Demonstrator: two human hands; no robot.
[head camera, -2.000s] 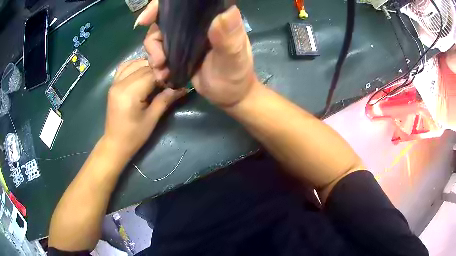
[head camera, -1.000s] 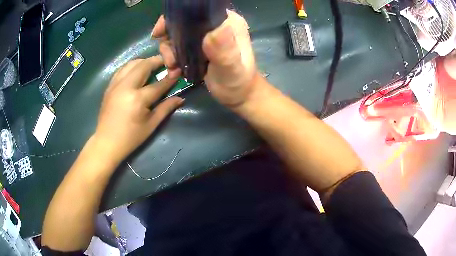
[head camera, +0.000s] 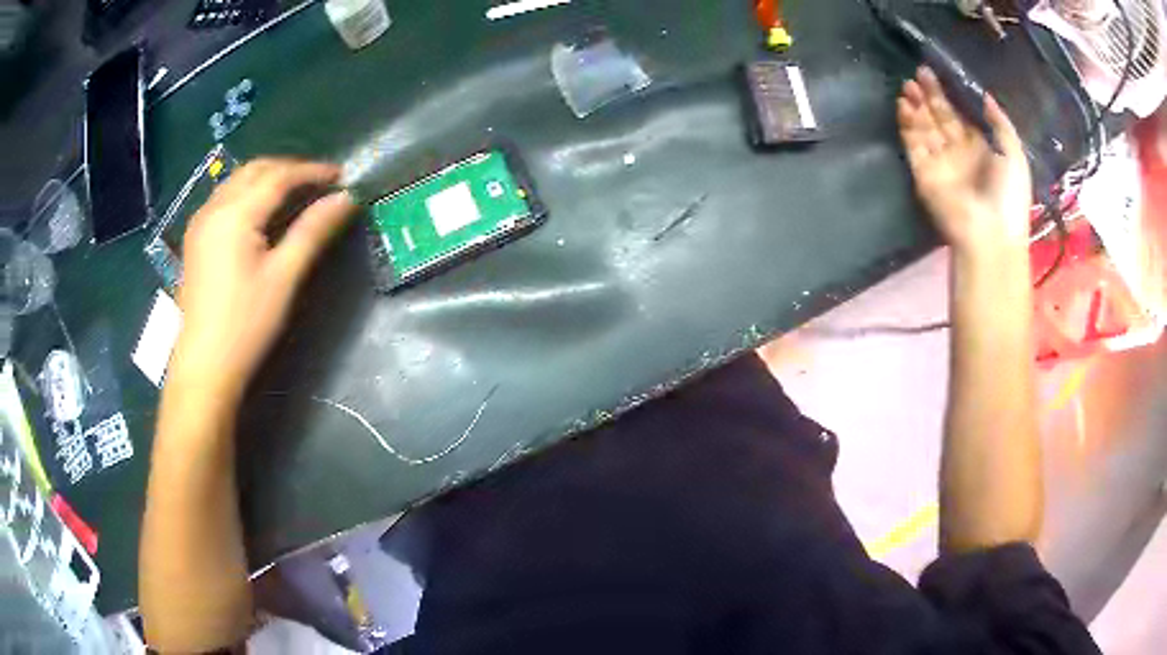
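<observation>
The green circuit board (head camera: 453, 211) with a white square label lies in a dark phone frame (head camera: 535, 218) on the mat, untouched. My left hand (head camera: 262, 237) is just left of it, fingers curled and thumb apart, with nothing seen in it. It partly covers the small middle frame (head camera: 166, 243) with yellow patches. My right hand (head camera: 960, 166) is far right, palm showing and fingers apart. The black electric screwdriver (head camera: 947, 79) lies across the space between its fingers and thumb, not gripped as far as I can see.
A black battery (head camera: 782, 105) and a red-yellow handle (head camera: 774, 28) are at the back right. A clear bag piece (head camera: 598, 74) is at the back. A white screen module (head camera: 156, 335) and a dark phone (head camera: 117, 143) are at left. Solder wire (head camera: 422, 457) lies near the front edge.
My right hand has moved from over the phone to the far right with the screwdriver and opened. My left hand has moved left off the phone. The board is now uncovered.
</observation>
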